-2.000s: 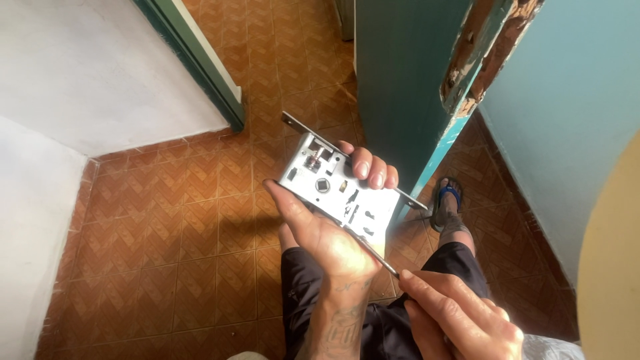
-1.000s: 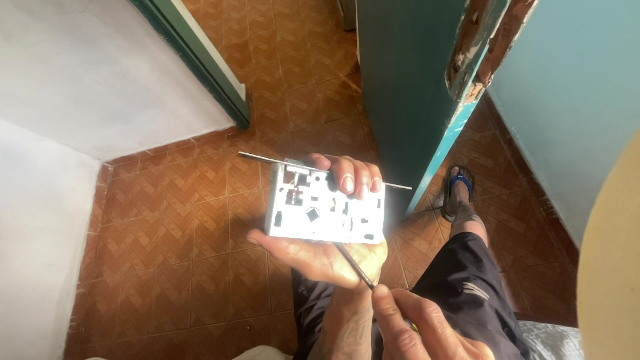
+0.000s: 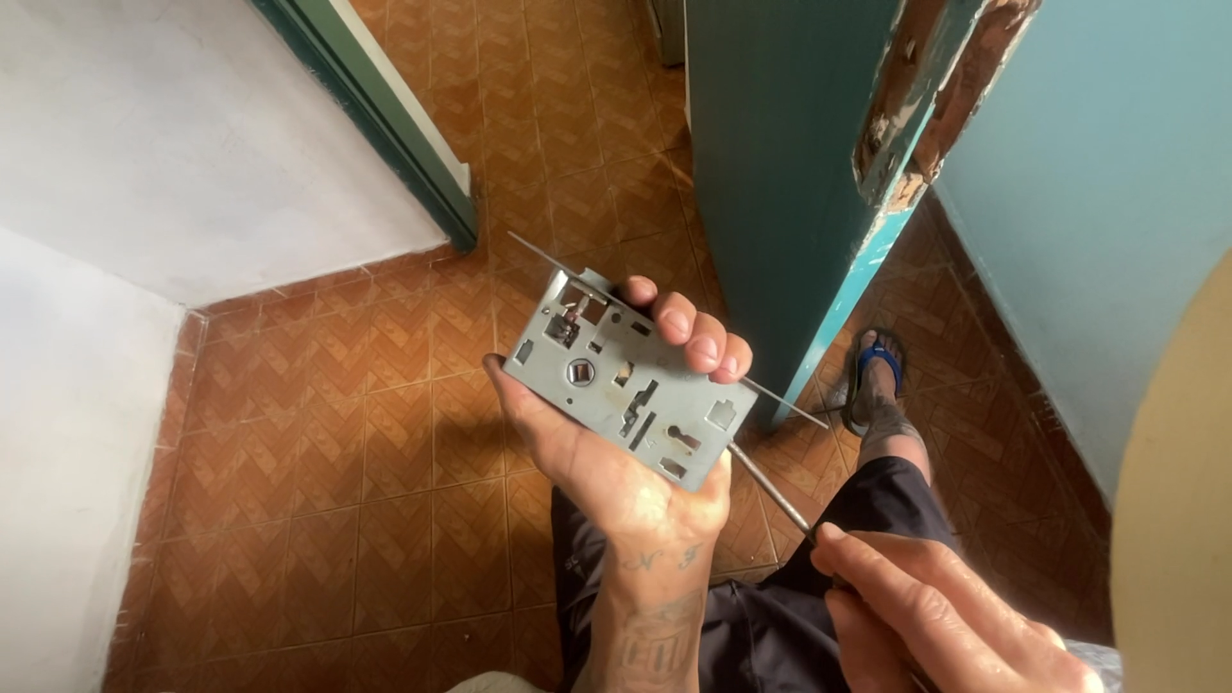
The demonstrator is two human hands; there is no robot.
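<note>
A mortise lock with a flat metal case [image 3: 616, 385] lies tilted across the palm of my left hand [image 3: 616, 472]. The fingers curl over its far edge, beside the thin faceplate, and the thumb is along the near left side. A square spindle hole, a keyhole and several cut-outs show in the case. My right hand [image 3: 924, 597] grips a tool with a thin metal shaft [image 3: 770, 488], perhaps a screwdriver; its handle is mostly hidden by the fingers. The shaft's far end meets or passes behind the lock's lower right corner; its tip is not visible.
Beyond my hands on the right stands a teal door [image 3: 770, 192], its edge broken open with bare wood [image 3: 924, 106]. A green door frame [image 3: 385, 115] borders the white wall at left. My sandalled foot [image 3: 876, 371] rests on the brown tiled floor [image 3: 404, 481] near the door.
The lock has turned in my left hand, from nearly level one second ago to slanting down to the right. The tool's shaft has shifted from the case's lower middle edge to its right corner.
</note>
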